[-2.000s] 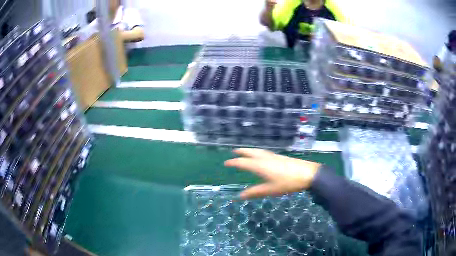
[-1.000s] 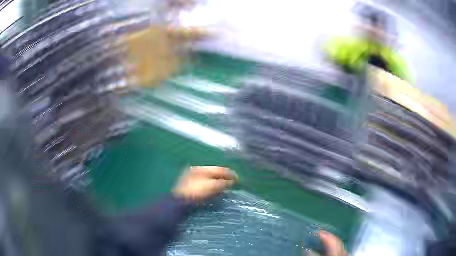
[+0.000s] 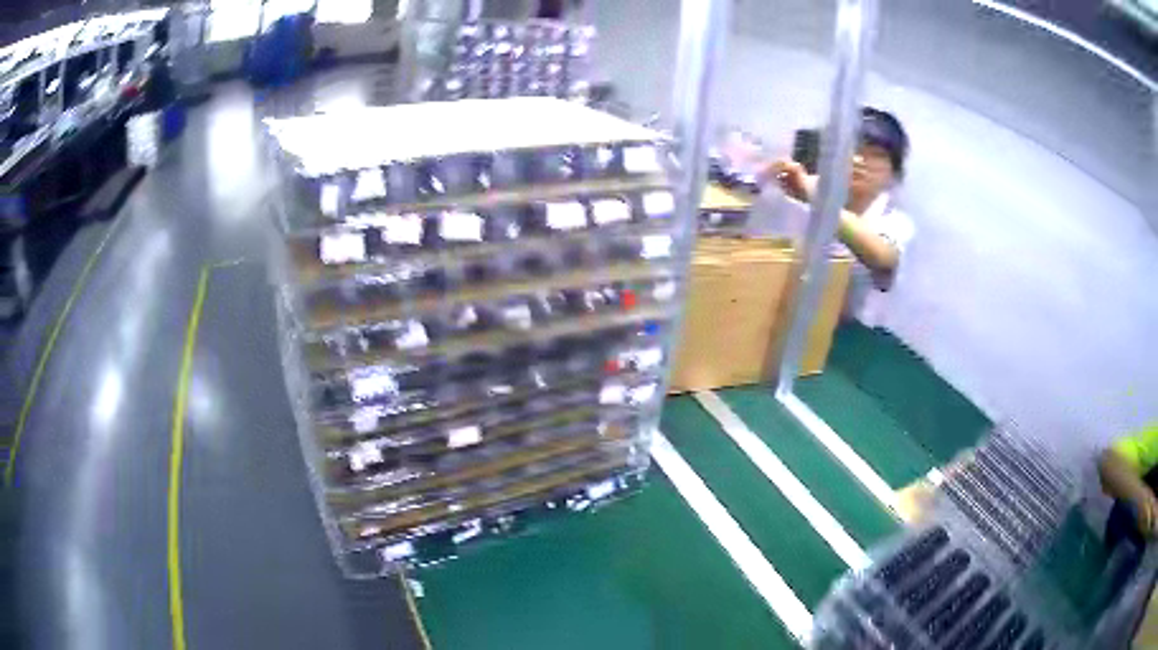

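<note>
No hand of mine is in view. Nearest in front stands a tall tray stack (image 3: 483,330) at the left end of the green mat (image 3: 546,597). It has many clear layers with dark contents and brown sheets between them. A pale flat sheet (image 3: 470,127) lies on top. White labels (image 3: 373,385) and small red and blue stickers (image 3: 629,301) show on its side. The filled tray stack (image 3: 946,597) with rows of black parts is cut off at the lower right. The working tray is not in view.
Brown cardboard (image 3: 737,318) stands behind two metal posts (image 3: 819,203). A person in white (image 3: 876,222) is behind it. A person's yellow-green sleeve (image 3: 1139,451) shows at the right edge. A grey walkway with a yellow line (image 3: 182,444) runs along the left.
The view has swung left. The tall stack now fills the middle, and the filled tray stack has shifted to the lower right. Both hands and the working tray have left the picture.
</note>
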